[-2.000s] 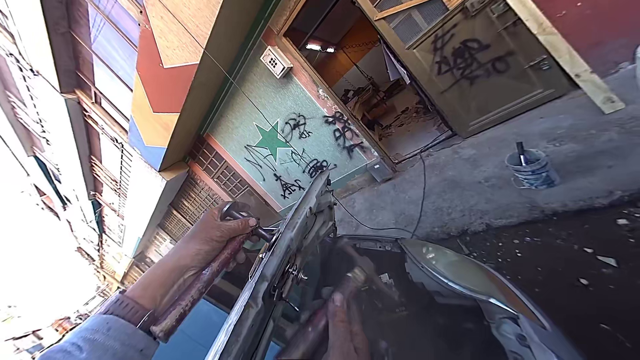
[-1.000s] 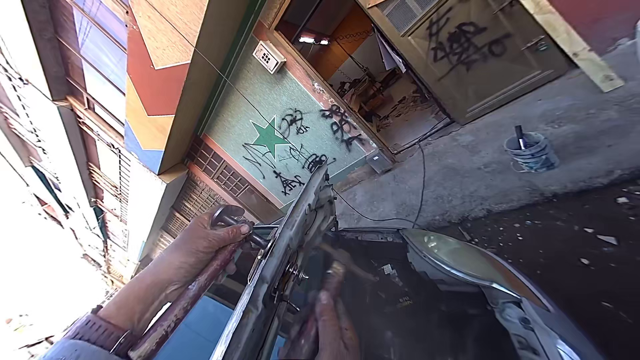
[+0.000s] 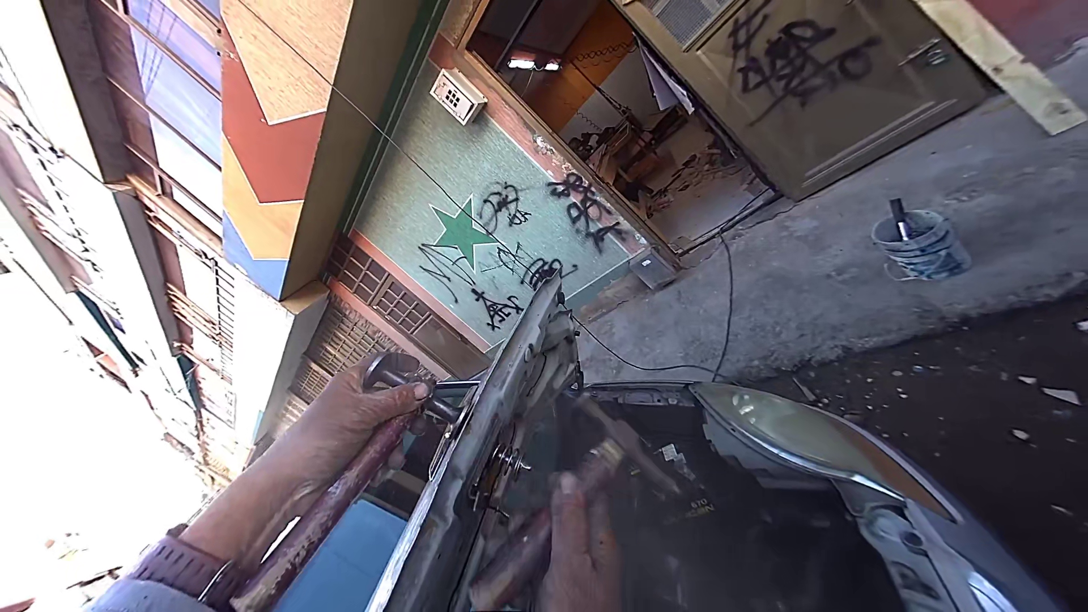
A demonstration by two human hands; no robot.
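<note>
My left hand (image 3: 361,416) is closed around a body hammer (image 3: 327,510) with a worn reddish wooden handle. Its round steel head lies against the outer side of a raised car hood (image 3: 510,365), seen nearly edge-on. On the hood's inner side, my right hand (image 3: 578,544) grips the handle of a second hammer (image 3: 527,552), which is blurred, so its head is hard to make out. A coil-spring hood latch pin (image 3: 510,461) sticks out of the hood's inner side between the two hands.
A headlight (image 3: 782,425) and dark engine bay lie at the right. Beyond are a concrete sidewalk (image 3: 799,263) with a paint-stained bucket (image 3: 922,246), a thin cable (image 3: 727,314), an open doorway and a metal door (image 3: 816,85) with graffiti. Rubble bits lie on the dark ground.
My right hand and its blurred hammer have shifted slightly beside the hood's inner side. My left hand keeps its hammer at the outer side.
</note>
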